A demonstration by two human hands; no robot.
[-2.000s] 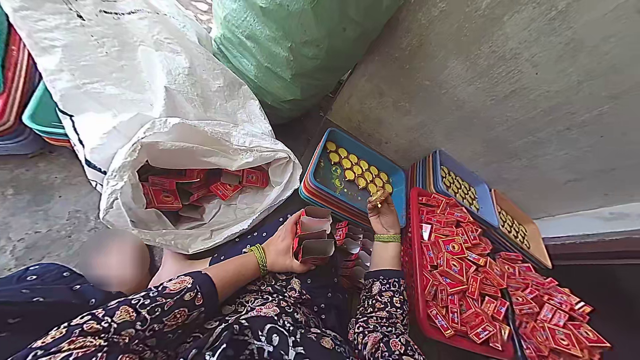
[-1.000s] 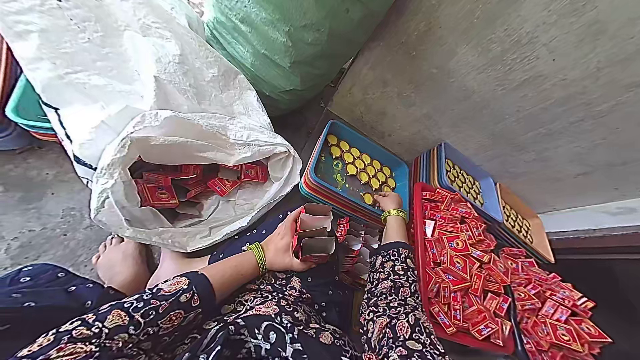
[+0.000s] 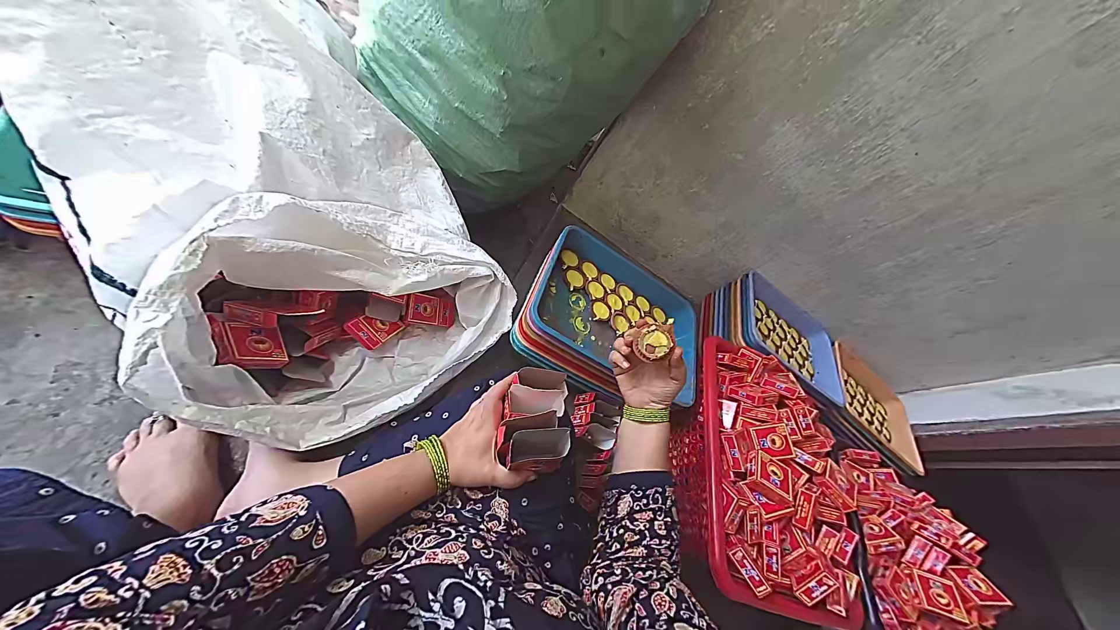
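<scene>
My left hand (image 3: 484,437) grips several open-ended red cardboard boxes (image 3: 535,420), their grey insides facing up. Fingers of my right hand (image 3: 646,372) hold a small round yellow-topped piece (image 3: 654,342) over the near right part of a blue plastic tray (image 3: 604,262). That tray tops a stack of trays and holds rows of round yellow-topped pieces (image 3: 607,278). More red boxes (image 3: 597,437) lie between my forearms. A white woven sack (image 3: 306,219), its mouth wide, holds loose red boxes (image 3: 254,343) left of my left hand.
A red plastic basket (image 3: 719,542) heaped with small red boxes (image 3: 774,472) stands at my right, another heap (image 3: 927,551) beside it. Behind are a blue-violet tray (image 3: 818,337) and an orange tray (image 3: 901,429) of round pieces. A green sack (image 3: 525,87) and a grey wall (image 3: 840,175) lie beyond.
My right hand, reaching down into the blue tray one second ago, is now raised with a round piece in its fingers. My left hand keeps its hold on the red boxes.
</scene>
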